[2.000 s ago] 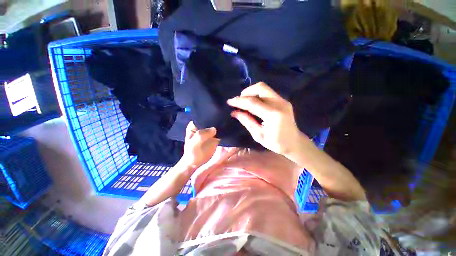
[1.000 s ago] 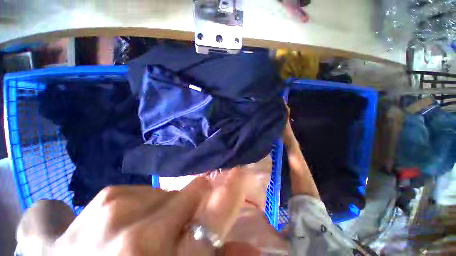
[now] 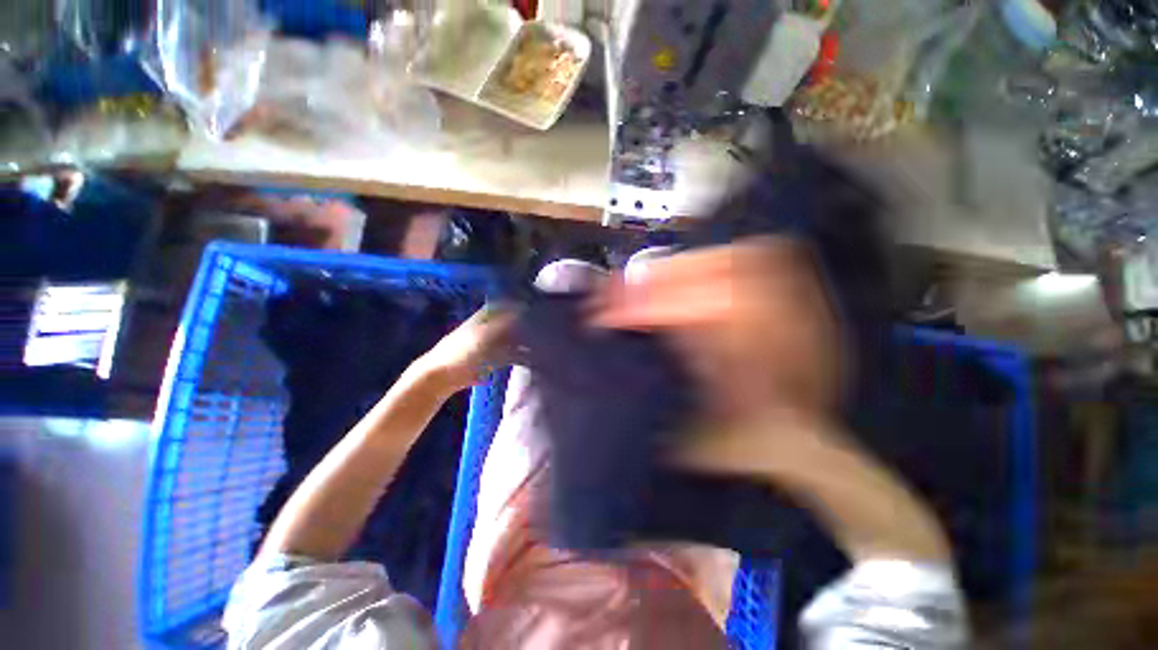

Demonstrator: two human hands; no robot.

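A blurred piece of dark cloth (image 3: 603,432) hangs over my lap; more dark cloth rises behind my right hand towards the table edge. Its exact shape cannot be told. My left hand (image 3: 480,343) grips its left edge with the fingertips partly hidden. My right hand (image 3: 749,337) is strongly blurred in front of the cloth, its fingers pointing left and closed on it. The machine's silver work plate (image 3: 641,203), with dark holes, juts past the table edge just beyond the cloth.
Blue crates with dark cloth stand left (image 3: 172,432) and right (image 3: 1020,444) of my lap. On the table are a two-part button tray (image 3: 533,74), a loose button pile (image 3: 845,108) and crumpled clear plastic at both ends. Pink cloth (image 3: 591,603) covers my lap.
The view now takes in more of the table. My left hand has moved away from the camera to the cloth's left edge. My right hand has come in front of the cloth, which is lifted and bunched.
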